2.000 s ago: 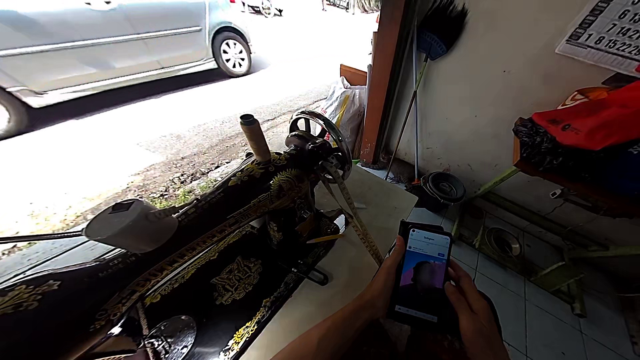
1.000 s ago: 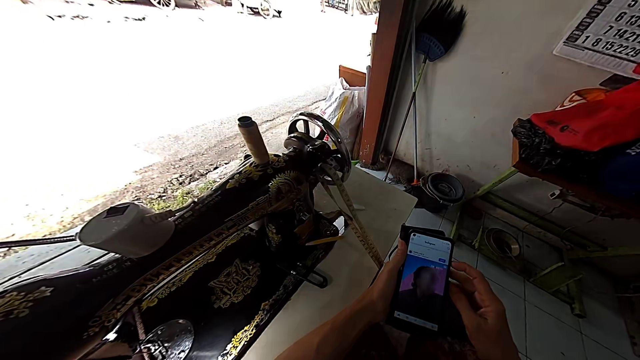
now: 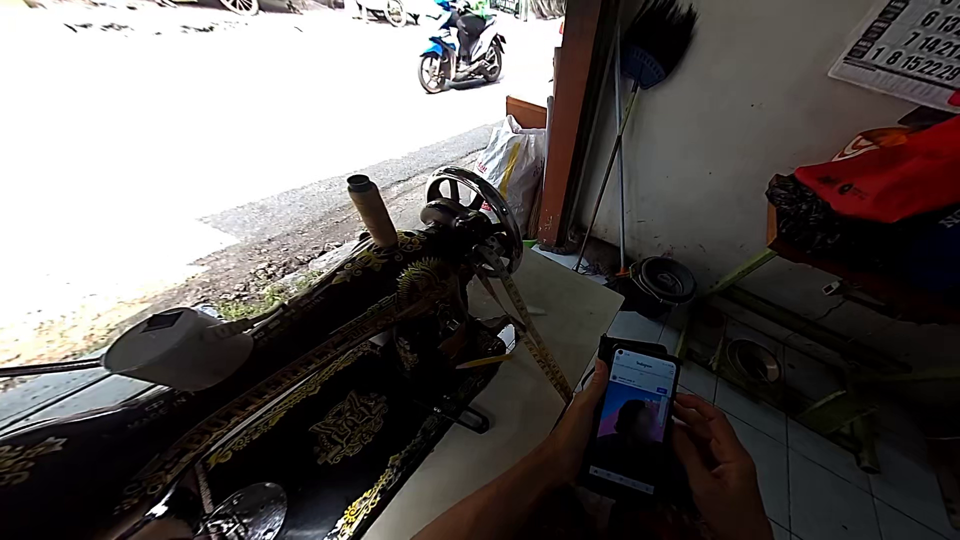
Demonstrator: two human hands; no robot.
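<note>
A smartphone [image 3: 634,420] in a dark flip case, its screen lit with a picture, is held upright at the lower right. My left hand [image 3: 574,427] grips its left edge, the thumb along the side. My right hand [image 3: 716,457] is against the phone's right side with bent fingers; part of it is hidden behind the case. To the left stands a black sewing machine [image 3: 349,427] with gold ornament and a chrome handwheel [image 3: 480,206]. A thread cone [image 3: 373,211] stands on its top. A yellow tape measure [image 3: 529,326] hangs from the wheel end down to the pale tabletop [image 3: 487,450].
A white plastic container [image 3: 176,349] is at the machine's left part. Beyond lie the street, a rider on a motorbike [image 3: 461,56] and a woven sack [image 3: 510,161]. On the right are a broom [image 3: 645,60], black round pans [image 3: 664,280], a green metal frame [image 3: 742,274] and a red bag [image 3: 885,176].
The silver car seen earlier is out of view, and a motorbike with a rider has come into view on the street. The picture on the phone screen has shifted. Both hands stay at the phone.
</note>
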